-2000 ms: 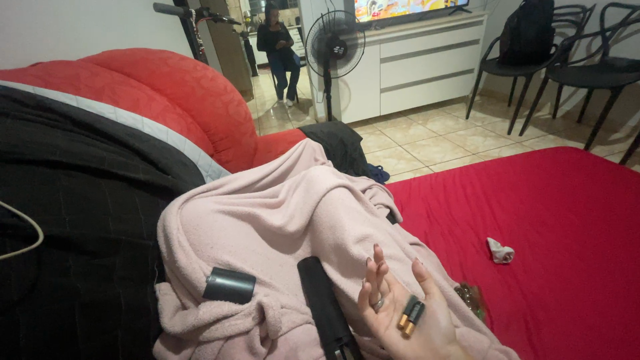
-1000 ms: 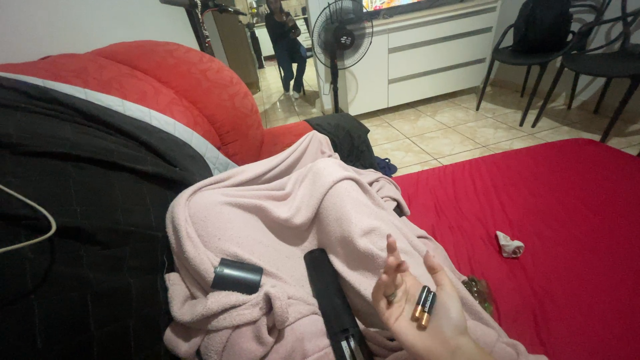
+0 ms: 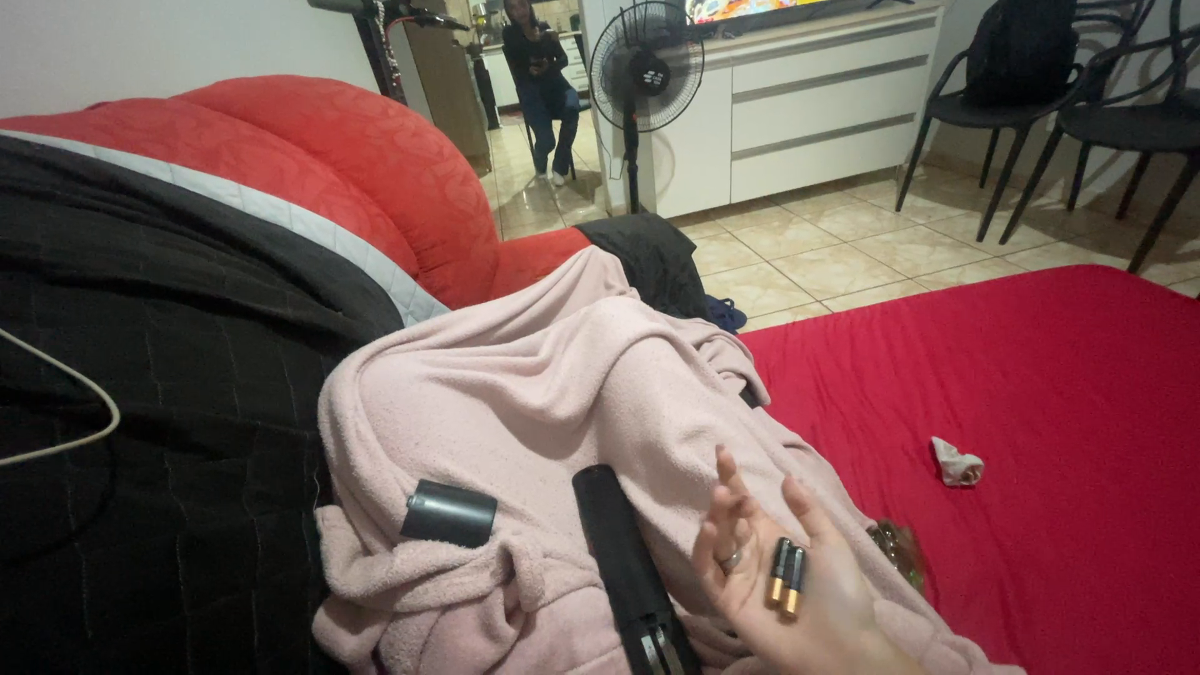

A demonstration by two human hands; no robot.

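My right hand (image 3: 787,572) is palm up, fingers loosely spread, with two AA-type batteries (image 3: 786,576) side by side on the palm. They are black with copper-coloured ends; a ring is on one finger. Left of the hand, a long black device (image 3: 623,553), apparently a remote control, lies on the pink blanket (image 3: 506,394). An open recess with metallic parts shows at its near end, cut off by the frame's bottom edge. Farther left on the blanket rests a dark grey, slightly curved plastic piece (image 3: 450,514), possibly a cover. My left hand is out of view.
A crumpled white item (image 3: 957,463) lies on the red sheet (image 3: 1059,375) to the right. Black quilted fabric (image 3: 169,422) with a pale cable (image 3: 108,403) covers the left side. Beyond are a red sofa (image 3: 356,159), a fan (image 3: 647,70), a white cabinet (image 3: 825,103), chairs (image 3: 994,112) and a seated person (image 3: 544,84).
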